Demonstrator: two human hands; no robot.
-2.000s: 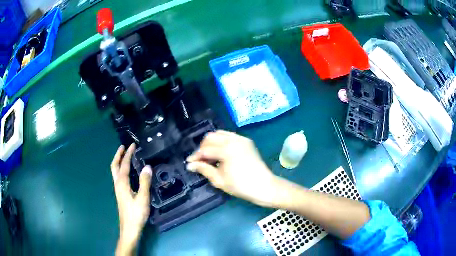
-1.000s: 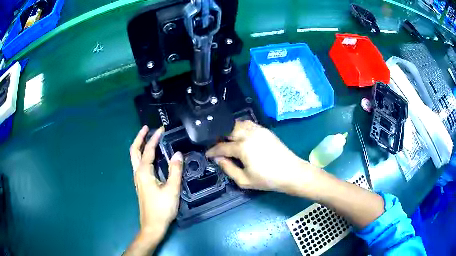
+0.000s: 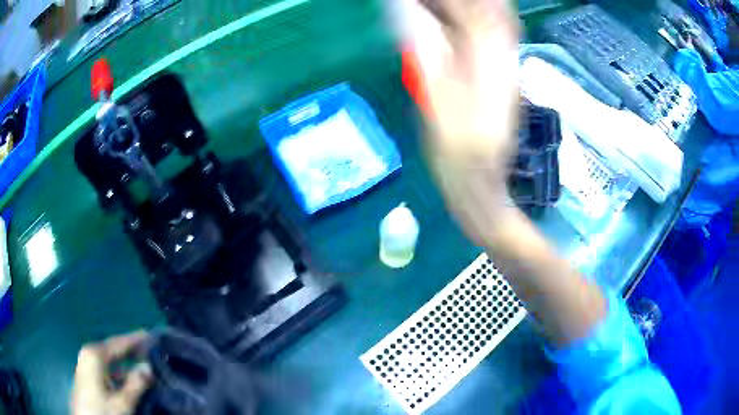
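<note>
My left hand (image 3: pixel 113 377), blurred at the lower left, holds a black housing (image 3: pixel 198 377) in front of the fixture. The black press fixture (image 3: pixel 243 284) stands at the left with its red-tipped lever (image 3: pixel 102 79) raised at the back. My right hand (image 3: pixel 470 89) is blurred at the upper middle, over the red bin (image 3: pixel 412 77), which it mostly hides; I cannot tell whether it holds anything. The glue bottle (image 3: pixel 399 237) stands upright right of the fixture. The dot sheet (image 3: pixel 446 332) lies at the lower middle, partly under my right forearm.
A blue parts bin (image 3: pixel 331 150) with whitish pieces sits behind the glue bottle. Another black housing (image 3: pixel 536 154) lies beside my right wrist. White wrap (image 3: pixel 600 121) and grey perforated trays (image 3: pixel 620 61) lie at the right. Another person's blue sleeve (image 3: pixel 709 93) shows at the far right.
The black housing has come out of the fixture in my left hand, towards the lower left. My right hand has moved from the fixture up to the red bin. The view has shifted.
</note>
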